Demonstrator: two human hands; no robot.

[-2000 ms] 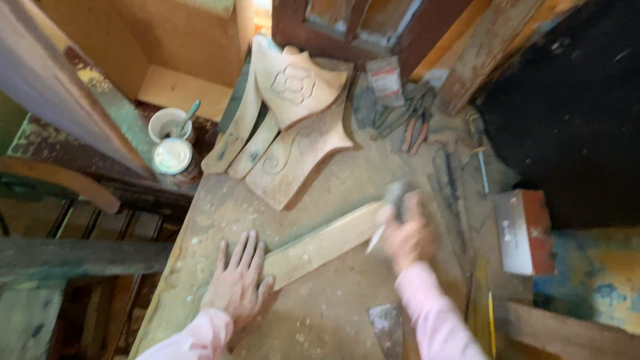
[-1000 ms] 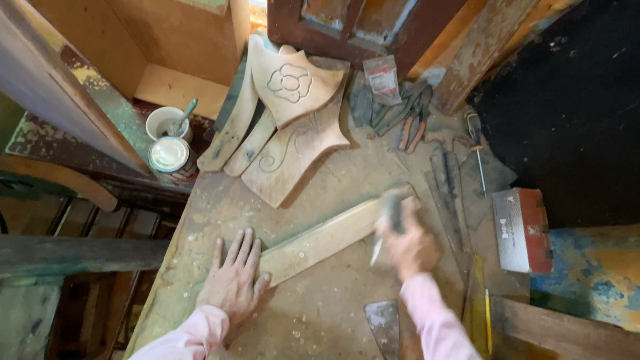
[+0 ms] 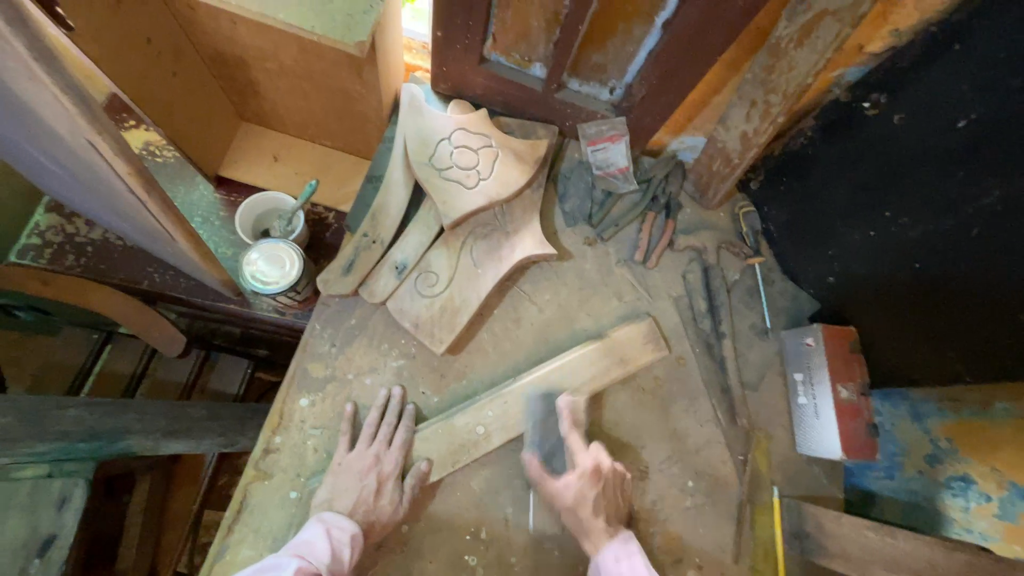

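Note:
A narrow wooden board (image 3: 536, 392) lies at a slant on the worktable. My left hand (image 3: 372, 472) rests flat with spread fingers at its lower left end, the thumb against the wood. Between the thumb and fingers of my right hand (image 3: 588, 480) is a dark grey sanding block (image 3: 547, 432), slightly blurred, at the board's near edge. Whether its underside touches the wood cannot be told. Beyond the board are a carved wooden panel with a flower (image 3: 480, 160) and, partly under it, a panel with a scroll line (image 3: 464, 280).
Pliers (image 3: 656, 232), a screwdriver (image 3: 760, 280) and a red and white box (image 3: 832, 392) lie on the right. A yellow pencil (image 3: 778, 528) is nearer. At the left stand a lidded can (image 3: 274, 266) and a white cup (image 3: 264, 214) holding a green-handled tool.
My right hand, with the sanding block, has moved from the board's far right end back toward its middle and near edge. My left hand stays at the lower left end.

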